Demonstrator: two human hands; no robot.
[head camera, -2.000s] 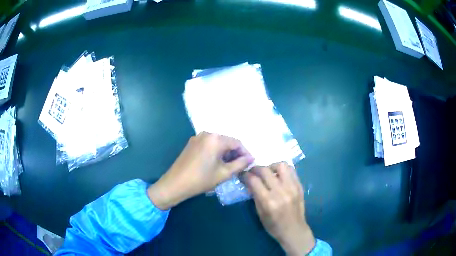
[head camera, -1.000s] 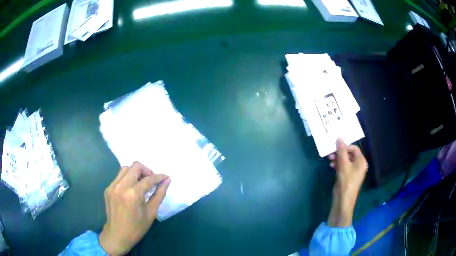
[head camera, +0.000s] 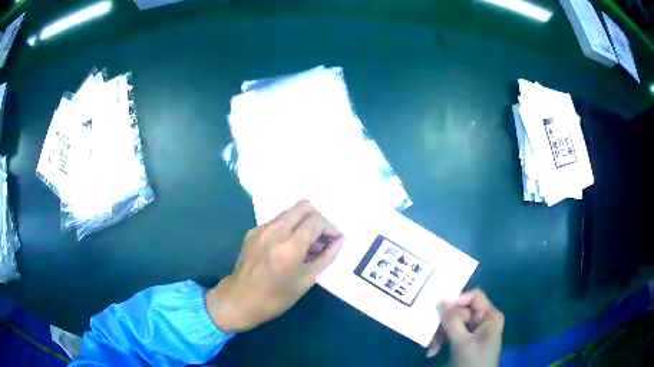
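A flat white leaflet (head camera: 396, 269) with a dark-framed block of small pictures lies tilted at the near edge of the centre pile. My right hand (head camera: 473, 326) pinches its lower right corner. My left hand (head camera: 276, 265) is at its left end, thumb and fingertips together over the pile's near edge; whether a bag edge is between them is hidden by the fingers and glare. The centre pile (head camera: 301, 136) is bright white with clear, shiny edges sticking out.
Fanned glossy bagged leaflets (head camera: 100, 154) lie at left, with a narrower pile (head camera: 7, 222) at the far left edge. Loose leaflets (head camera: 538, 143) lie at right beside a black box (head camera: 620, 172). A thick white block (head camera: 589, 32) and thin sheets (head camera: 621, 46) are at far right.
My right hand has brought a leaflet from the right-hand pile to the centre pile. My left hand stays at the centre pile's near edge. The camera view has turned back left.
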